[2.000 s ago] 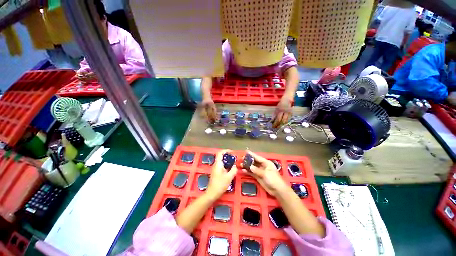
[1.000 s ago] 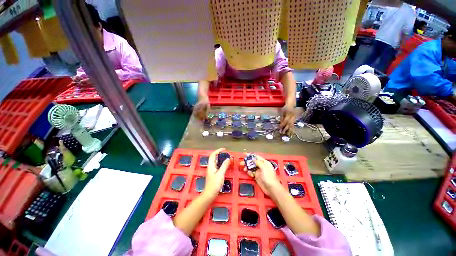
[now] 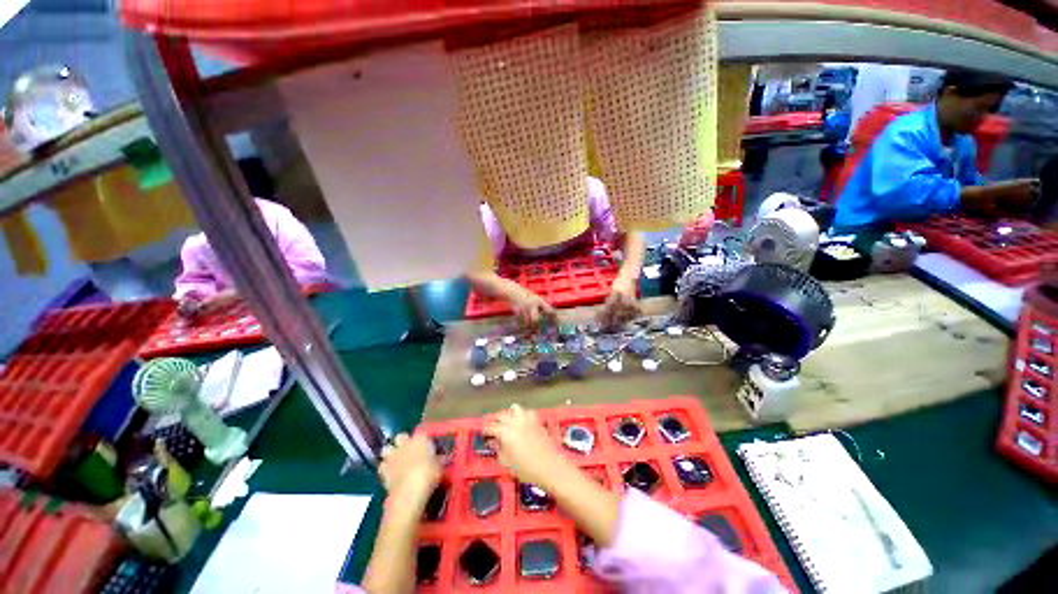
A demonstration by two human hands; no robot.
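The red compartment tray (image 3: 696, 511) lies in front of me with dark and grey smartwatch bodies (image 3: 540, 558) in its pockets. Several in the back row, right of my hands, show their marked or ringed sides. My left hand (image 3: 410, 466) is at the tray's back left corner, fingers curled down beside a dark watch body (image 3: 444, 446). My right hand (image 3: 522, 443) reaches across the tray, its fingertips at the second pocket of the back row. The fingers of both hands hide whether either holds a watch body.
Beyond the tray, charging pucks (image 3: 546, 370) on wires lie on a tan board (image 3: 453, 395), with a person's hands over them. A bottle (image 3: 769, 389) and black fan (image 3: 775, 311) stand right, above a spiral notebook (image 3: 835, 511). White paper (image 3: 284, 543) and a metal post (image 3: 273, 279) are left.
Both hands have moved left from the tray's back middle. The watch bodies they held up no longer show in their fingers. The view has tilted, showing more of the overhead shelf.
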